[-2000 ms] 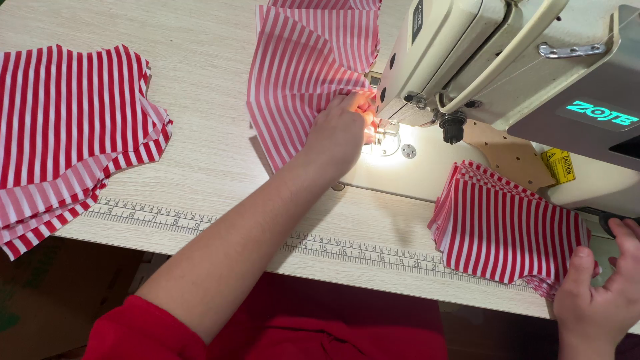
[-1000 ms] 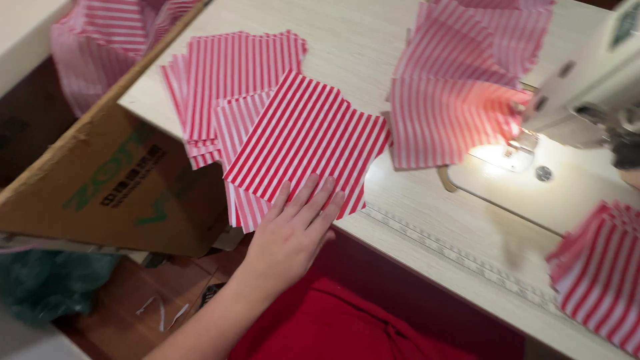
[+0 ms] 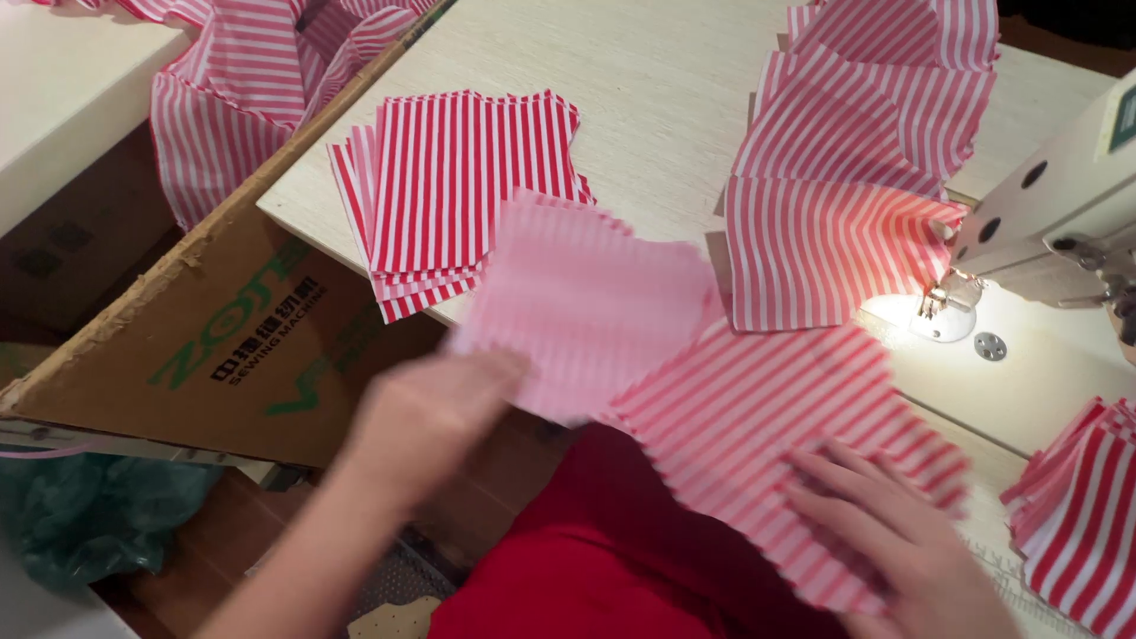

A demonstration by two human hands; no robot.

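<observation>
My left hand (image 3: 444, 399), blurred, pinches the lower left corner of a pale pink-and-white striped fabric piece (image 3: 595, 302). My right hand (image 3: 887, 515) lies with spread fingers on a red-and-white striped fabric piece (image 3: 781, 408) at the table's front edge; whether it grips the cloth I cannot tell. The two pieces meet or overlap at the middle. Behind my left hand a stack of red-striped cut pieces (image 3: 470, 177) rests on the table. Striped fabric (image 3: 808, 248) runs under the lit needle area of the sewing machine (image 3: 1056, 213).
Another stack of striped pieces (image 3: 1083, 524) sits at the right edge, by the ruler tape (image 3: 1021, 586). A cardboard box (image 3: 204, 328) stands against the table's left side, with striped fabric (image 3: 231, 106) hanging over it. A green plastic bag (image 3: 98, 515) is at lower left.
The left hand has lifted a pale piece by its corner; a second earlier it lay flat on a red-striped piece. My right hand, out of view then, now rests on striped fabric.
</observation>
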